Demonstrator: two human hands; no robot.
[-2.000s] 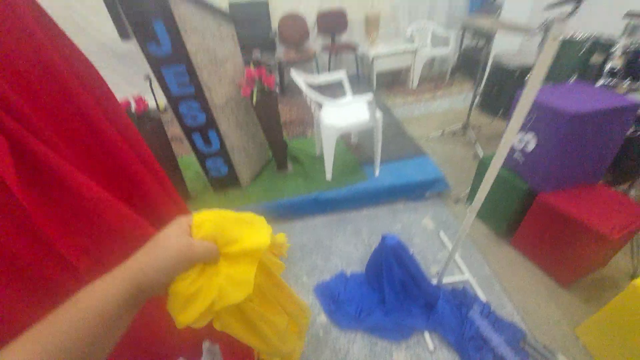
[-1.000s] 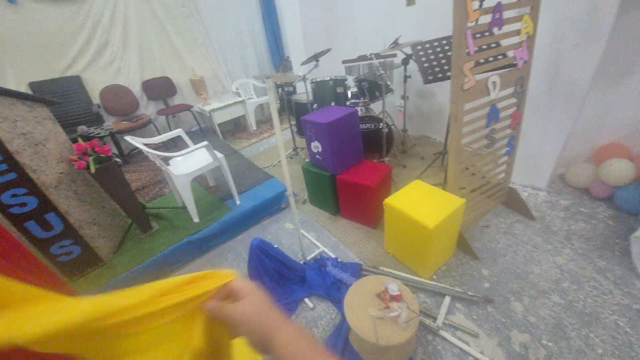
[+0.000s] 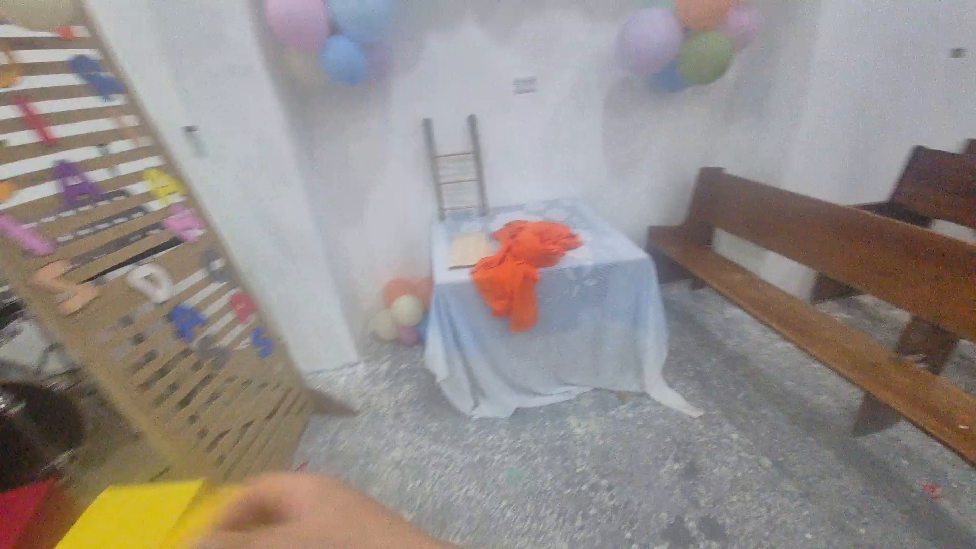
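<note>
My right hand is at the bottom edge, blurred, with its fingers curled. Yellow shows right beside the fingers; whether it is cloth in the hand or the side of the yellow cube behind it, I cannot tell. My left hand is out of view. Farther off, an orange cloth lies bunched on a table with a pale blue and white tablecloth, one end hanging over the front edge. A flat tan item lies to the left of the orange cloth.
A slatted wooden panel with colored letters stands left. A small ladder-like rack rises behind the table. Wooden benches line the right side. Balloons sit on the floor by the table; a red cube is bottom left.
The view has swung far to the right, from the podium and drums to the draped table. My left hand held yellow cloth earlier, then my right hand did; my left hand is out of view now.
</note>
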